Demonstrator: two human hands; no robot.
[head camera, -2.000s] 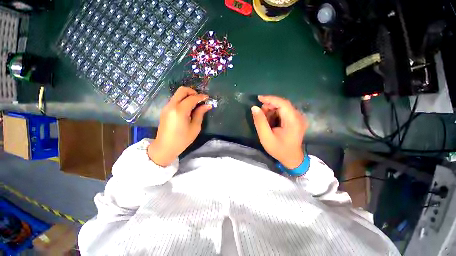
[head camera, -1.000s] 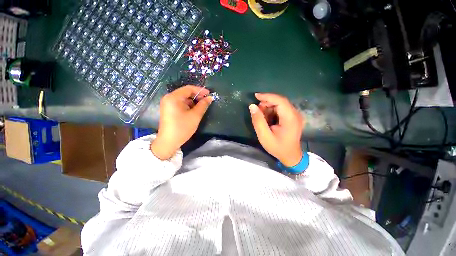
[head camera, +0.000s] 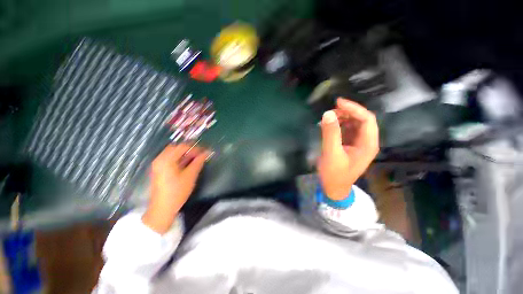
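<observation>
The view is blurred. My left hand (head camera: 172, 186) is at the mat's near edge, just below the heap of red-and-white wired components (head camera: 192, 118). Its thumb and fingertips are pinched together, with a small pale streak at them, which looks like the small board; its details cannot be told. My right hand (head camera: 350, 146), with a blue band (head camera: 336, 198) at the wrist, is off to the right. Its fingers are curled, thumb apart, with nothing visible in them. The blister tray (head camera: 100, 120) lies left of the heap.
A yellow tin (head camera: 235, 50), a red piece (head camera: 205, 71) and a small blue-and-white item (head camera: 184, 55) stand beyond the heap. Dark equipment (head camera: 350, 63) fills the far right. A grey unit (head camera: 490, 195) is at right. A blue box (head camera: 22, 258) and cardboard are below left.
The camera view has turned and shifted, so the bench items appear lower and further left. My right hand has moved right, towards the dark equipment. My left hand stays near the heap, still pinched.
</observation>
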